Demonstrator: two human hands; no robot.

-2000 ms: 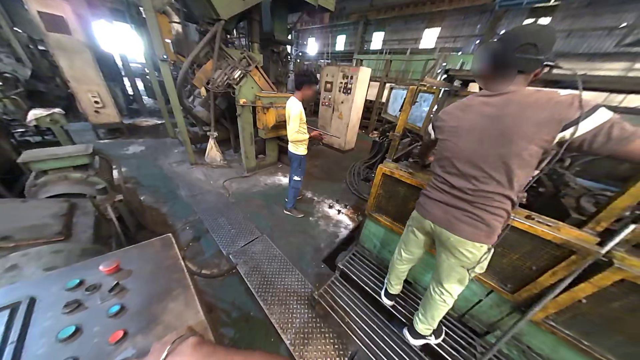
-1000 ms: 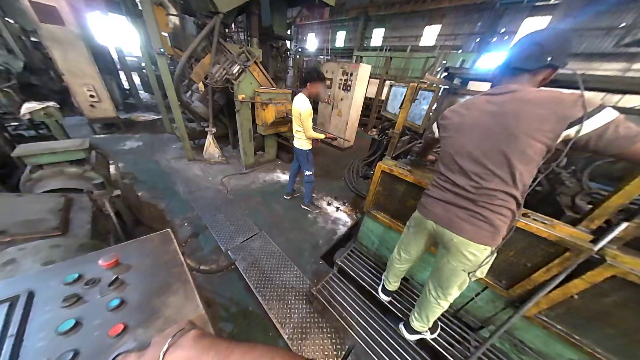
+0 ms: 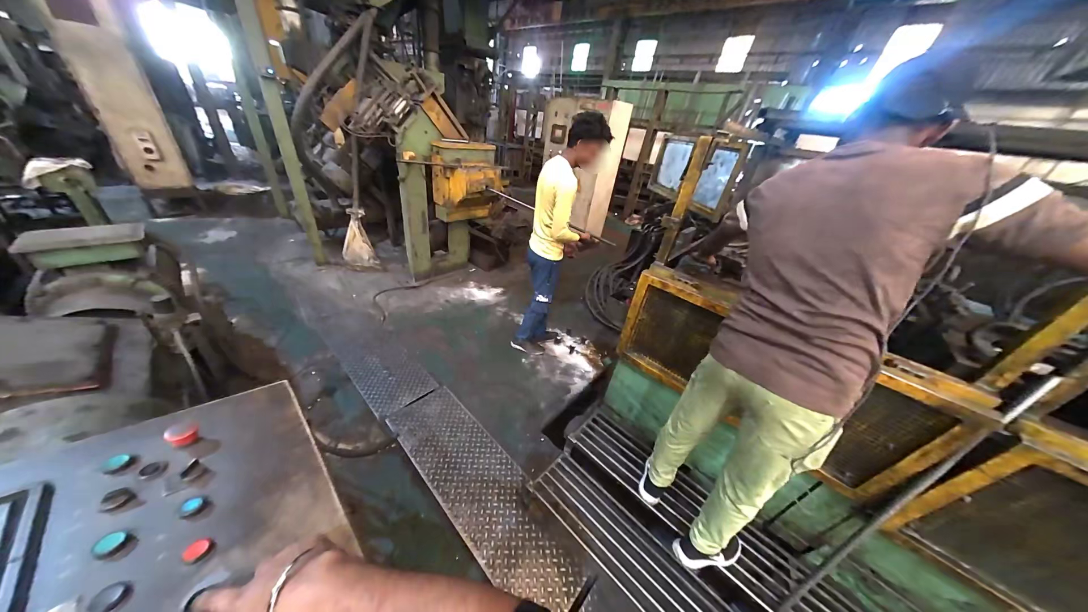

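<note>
My right hand reaches in from the bottom edge, a metal bangle at its wrist. Its fingertips rest at a round button low on a grey control panel; finger shape is partly cut off by the frame. Above the hand on the panel are a red button, a blue-green button, several dark knobs and a red mushroom button. A green-blue button lies further left. My left hand is out of view.
A person in a brown shirt stands on a slatted metal step by yellow-framed machine guards. Another person in yellow holds a long rod near a yellow machine box. Diamond plates cover part of the floor; cables lie coiled beyond.
My right hand has moved a little further into view over the panel's lower part. The person in yellow has turned and shifted slightly. A bright blue-white glare has appeared behind the person in brown.
</note>
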